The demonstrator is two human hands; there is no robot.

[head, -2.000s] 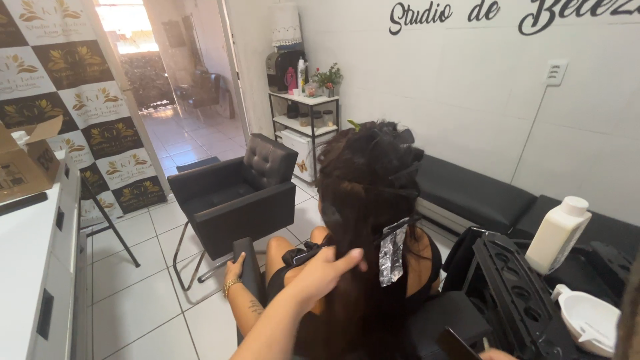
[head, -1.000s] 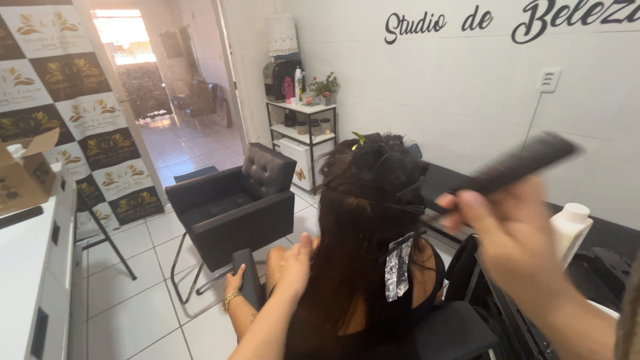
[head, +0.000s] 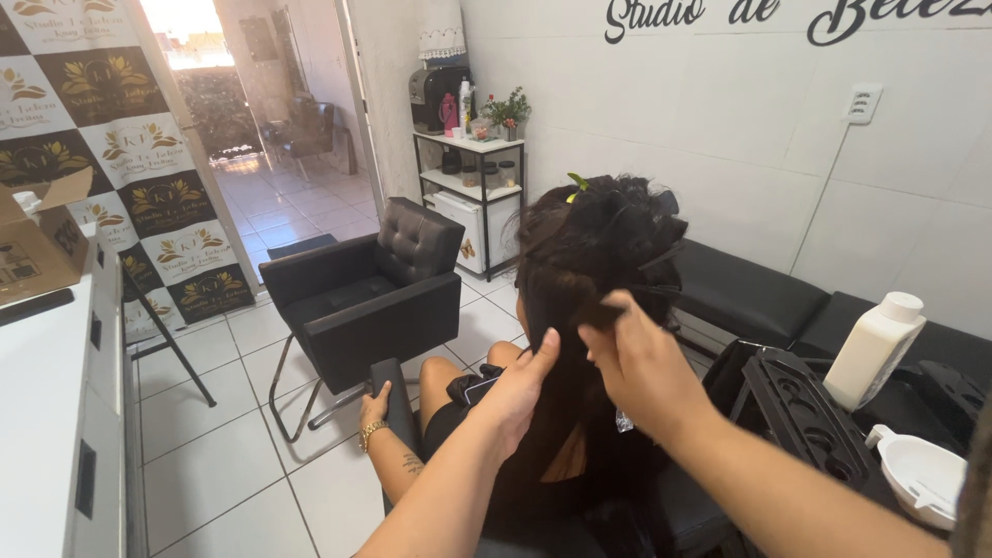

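Observation:
A seated person's long dark hair (head: 554,364) hangs down the back, with the upper part pinned up in a bunch (head: 620,225) and a yellow-green clip (head: 576,186) on top. My left hand (head: 515,391) lies against the left side of the loose hair, thumb raised, its fingers partly hidden. Beside it my right hand (head: 639,364) is at the back of the head, closed on a dark, blurred comb (head: 603,314) against the hair. Below my right hand shows a bit of foil (head: 624,421). The seated person's hand (head: 376,407) rests on the chair's armrest (head: 394,403).
To the right, a black trolley tray (head: 810,418) stands near a white bottle (head: 876,353) and a white bowl (head: 922,473). Beyond are a black bench (head: 744,294), a black armchair (head: 380,294) and a shelf unit (head: 473,194). A white counter (head: 46,372) runs along the left.
My right hand has swung left from the right side, bringing the comb to the hair. My left hand was lower left of the hair and is now against it. Less foil shows than before.

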